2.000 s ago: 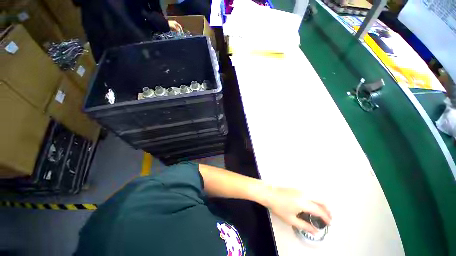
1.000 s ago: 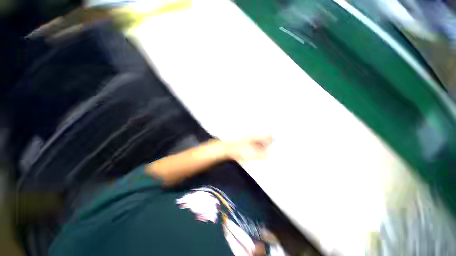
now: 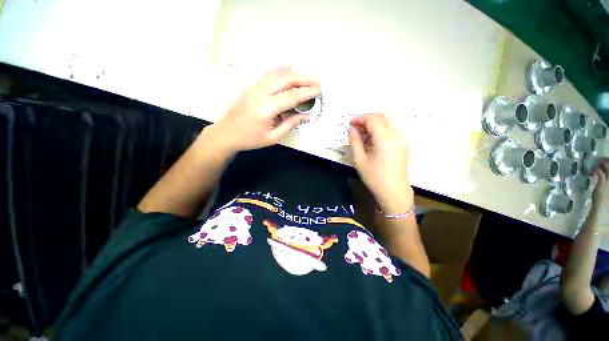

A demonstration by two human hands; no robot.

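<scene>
My left hand (image 3: 270, 110) is closed around a silver flanged tube (image 3: 308, 112) on the pale bench, its fingers over the tube and the round flange showing at the right. My right hand (image 3: 379, 150) is just right of it, thumb and forefinger pinched close together above a pale label sheet (image 3: 336, 126) with tiny dark marks. Whether a small label is between those fingertips cannot be made out.
Several silver flanged tubes (image 3: 513, 157) stand in a group at the right of the bench (image 3: 400, 53). Another person's arm (image 3: 585, 246) reaches to them from the lower right. A cardboard box (image 3: 454, 233) is below the bench edge. A green strip (image 3: 534, 20) runs behind.
The view has swung from the crates and far bench to the bench in front of me. My right hand and the group of tubes now show. The left hand still has a flanged tube.
</scene>
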